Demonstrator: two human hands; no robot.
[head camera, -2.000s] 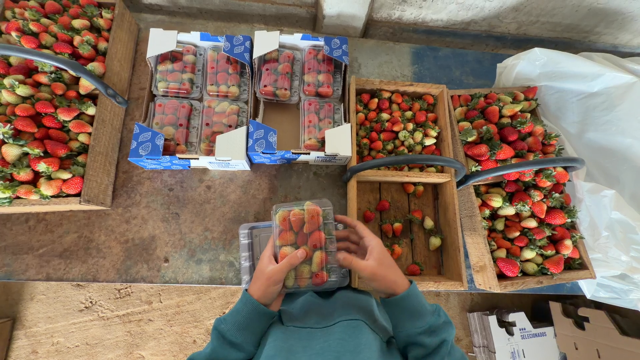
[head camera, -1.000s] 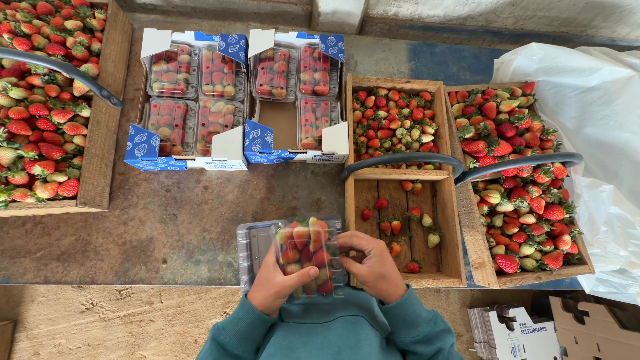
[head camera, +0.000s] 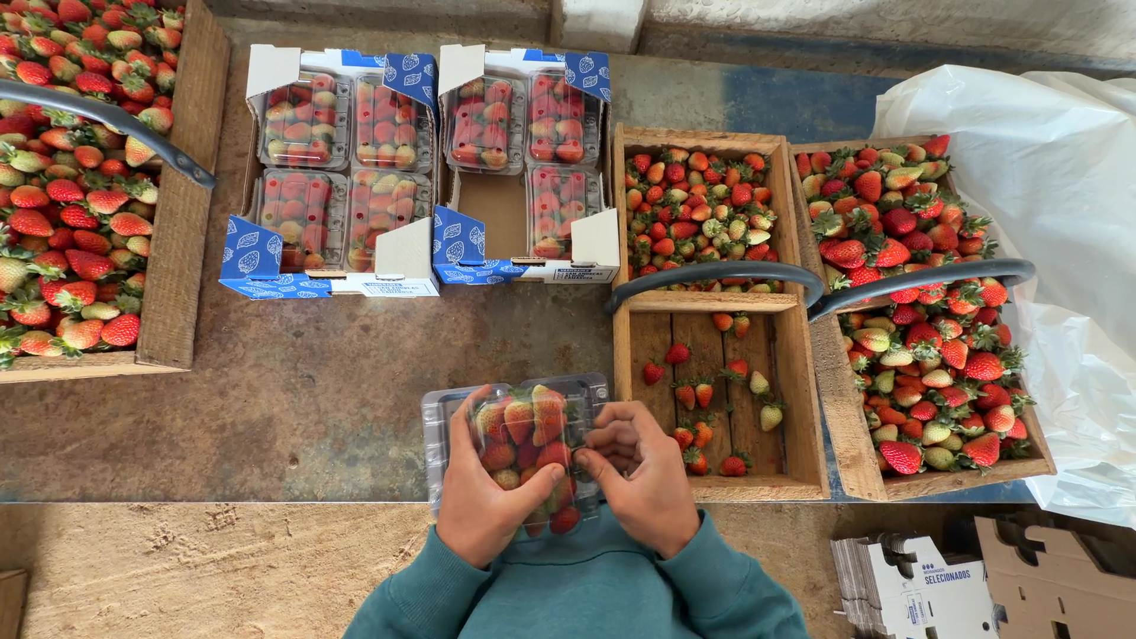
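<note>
A clear plastic clamshell of strawberries (head camera: 524, 426) is held over the table's front edge. My left hand (head camera: 493, 493) grips its left side, thumb across the front. My right hand (head camera: 641, 475) is at its right edge, fingers curled against the plastic; how firmly it holds is unclear. Beneath lies an empty clear clamshell (head camera: 439, 426), partly hidden. Beyond stand two blue-and-white cartons: the left carton (head camera: 408, 266) holds several filled clamshells, the right carton (head camera: 501, 209) holds three and has a bare front-left space. A divided wooden crate (head camera: 803, 408) has many strawberries behind and several loose ones in front.
Wooden crates full of strawberries stand at the far left (head camera: 182, 222) and right (head camera: 843, 417), each with a dark curved handle. White plastic sheeting (head camera: 1065, 204) lies at the right. Flattened cardboard cartons (head camera: 932, 577) are below the table at lower right. A wall runs behind.
The filled clamshell has tilted in my hands. My right fingers have curled in closer at its right edge. The cartons and crates have stayed put.
</note>
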